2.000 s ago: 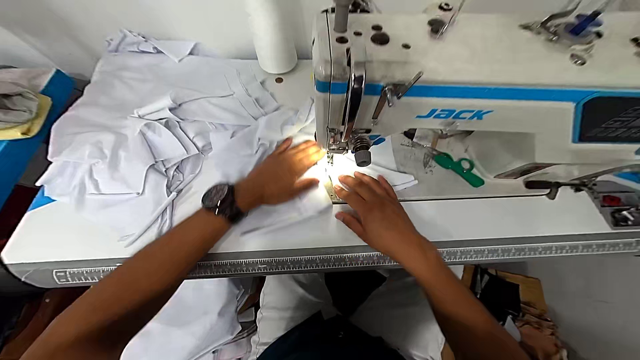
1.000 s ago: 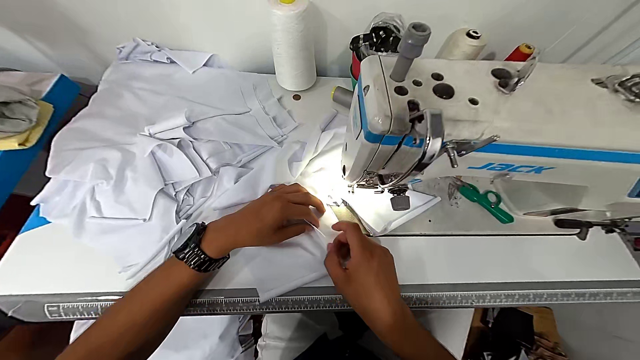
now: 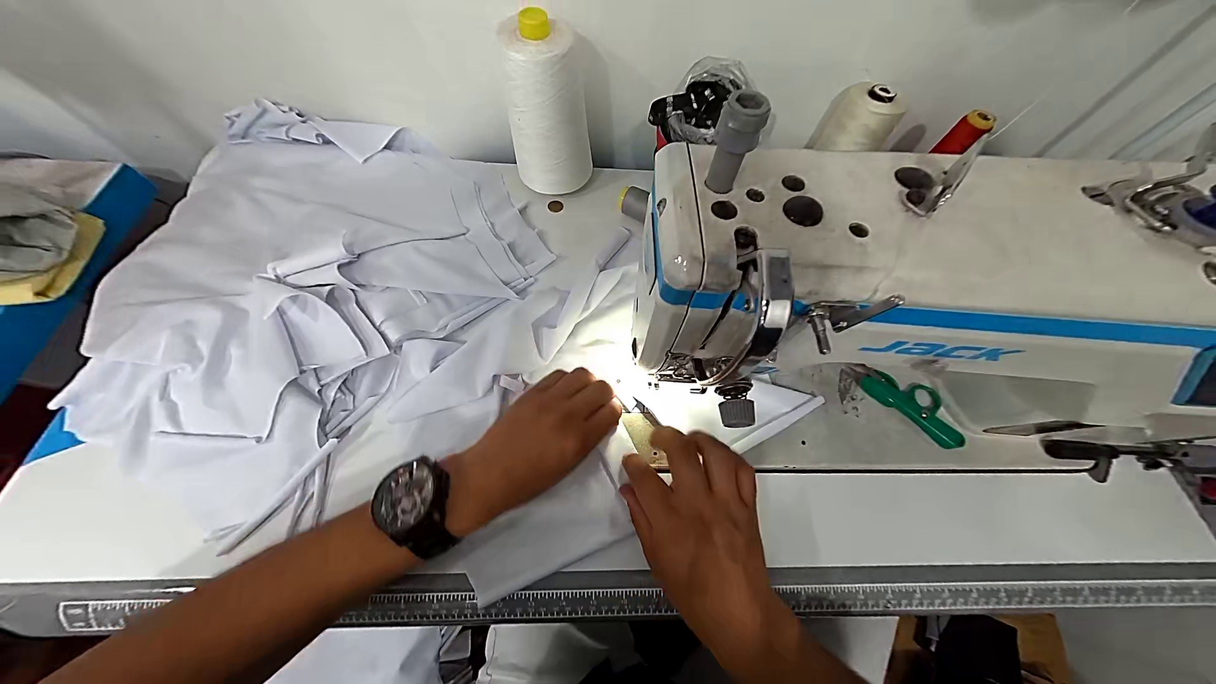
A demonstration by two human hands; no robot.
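My left hand [image 3: 546, 437], with a dark watch at its wrist, lies on white fabric [image 3: 551, 532] just left of the needle area of a Jack sewing machine [image 3: 712, 256]. Its fingertips are near the lit presser foot; whether they pinch the cloth is unclear. My right hand [image 3: 698, 503] is in front of the needle area, fingers bent, beside the fabric's right edge; its grip cannot be told. A pointed white fabric piece [image 3: 760, 418] reaches out right of the needle. Glare hides the stitching point.
A heap of white fabric [image 3: 313, 285] covers the table's left side. Behind stands a white thread cone [image 3: 548, 114]. Green-handled thread snips [image 3: 917, 408] lie under the machine arm. A ruler strip [image 3: 836, 597] runs along the front edge. Further thread spools [image 3: 860, 114] stand behind the machine.
Since two seconds ago, my right hand has drawn back from beside the needle toward the table's front. Cloth now hangs over the front edge between my hands. The view has shifted.
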